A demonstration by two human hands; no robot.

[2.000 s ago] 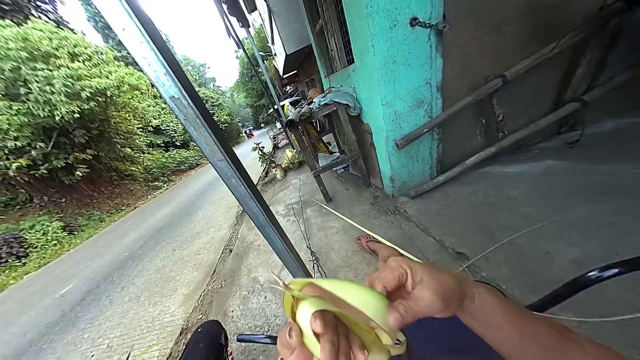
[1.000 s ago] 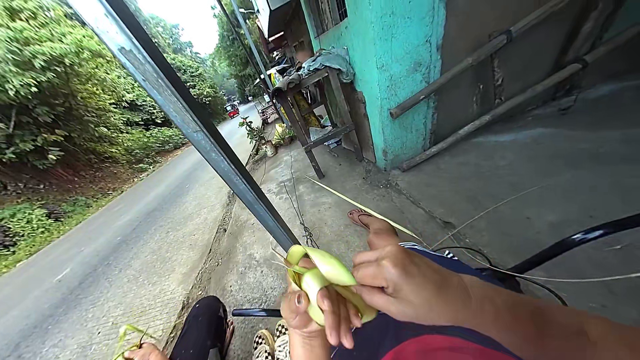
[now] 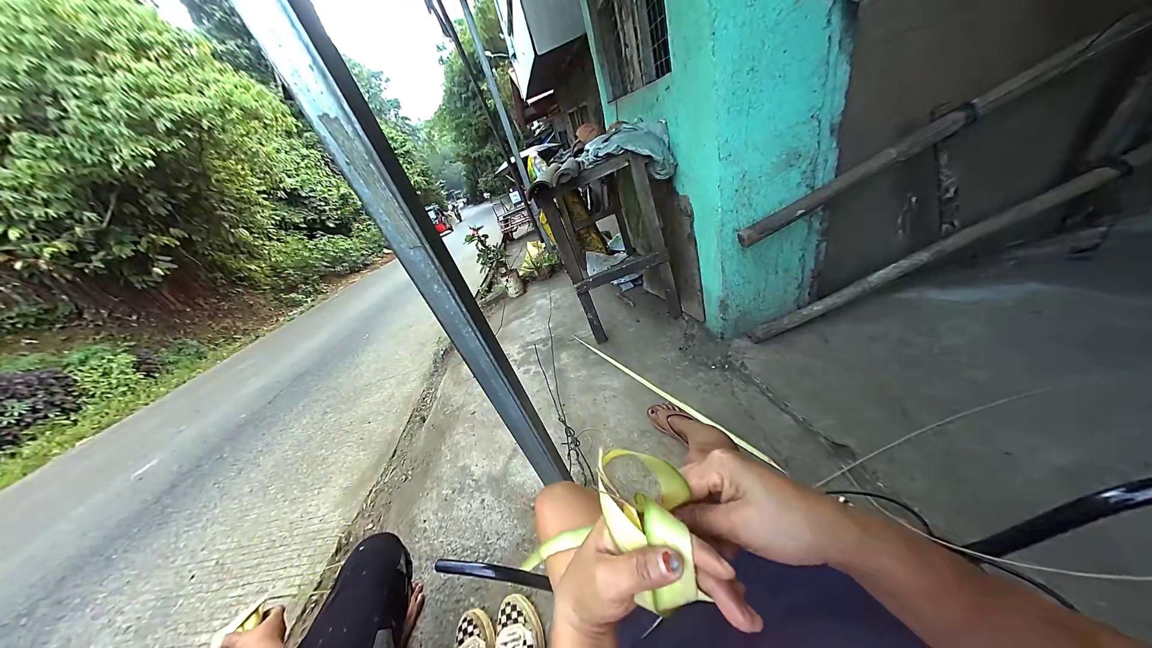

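Note:
Pale green palm leaf strips (image 3: 668, 540), looped and folded over one another, sit between my two hands low in the middle of the view. My left hand (image 3: 621, 576) holds the folded bundle from below and the left, thumb across its front. The fingertips of my right hand (image 3: 756, 508) pinch a strip at the bundle's upper right, where one strip curls up in an open loop. Another strip end sticks out to the left, behind my left hand. A long thin pale leaf strip (image 3: 666, 394) runs along the concrete toward my right hand.
A slanting metal post (image 3: 423, 261) stands just ahead. Another person's hand (image 3: 258, 630) holds a leaf piece at the lower left, beside a dark-clothed knee (image 3: 364, 585). Black metal tubing (image 3: 1071, 517) curves in at right. A wooden stand (image 3: 630, 267) with cloths stands by the turquoise wall (image 3: 765, 153).
The leaf strips in my hands have changed shape; a loop now stands open near my right fingers. The other person's hand, out of view two seconds ago, shows at the lower left.

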